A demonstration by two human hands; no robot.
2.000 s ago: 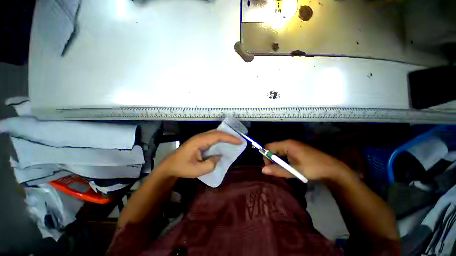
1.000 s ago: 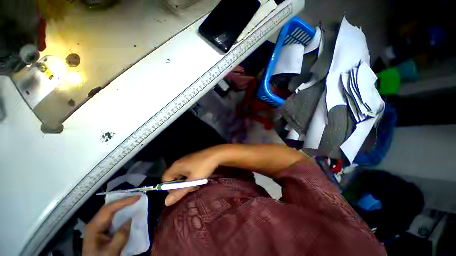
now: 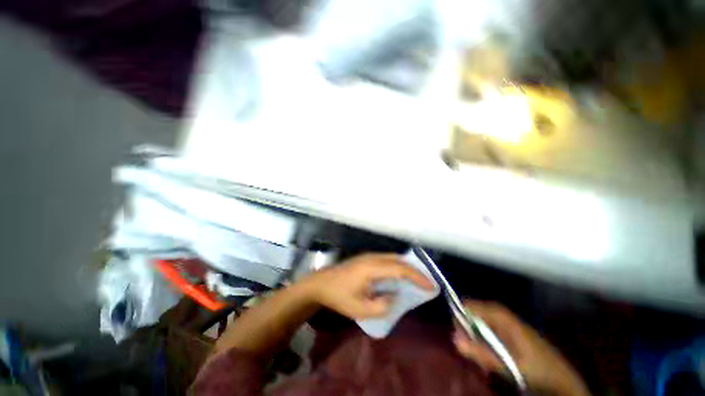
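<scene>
My left hand (image 3: 363,285) holds a small pale grey-white fabric piece (image 3: 380,323) above my lap, below the table's front edge. My right hand (image 3: 506,340) holds scissors (image 3: 454,302) with long silver blades and white handles. The blades point up and to the left, along the right edge of the piece. Blur hides whether the blades touch the fabric.
The white table (image 3: 325,147) carries a blurred pale grey pile (image 3: 379,46) and a brightly lit machine bed (image 3: 556,135). Long white panels (image 3: 209,224) hang left of my lap above an orange-red object (image 3: 189,285). A blue basket (image 3: 669,367) is at lower right.
The view swung right, showing the phone and basket, then back left, and is now blurred. Both hands keep hold of the piece and scissors.
</scene>
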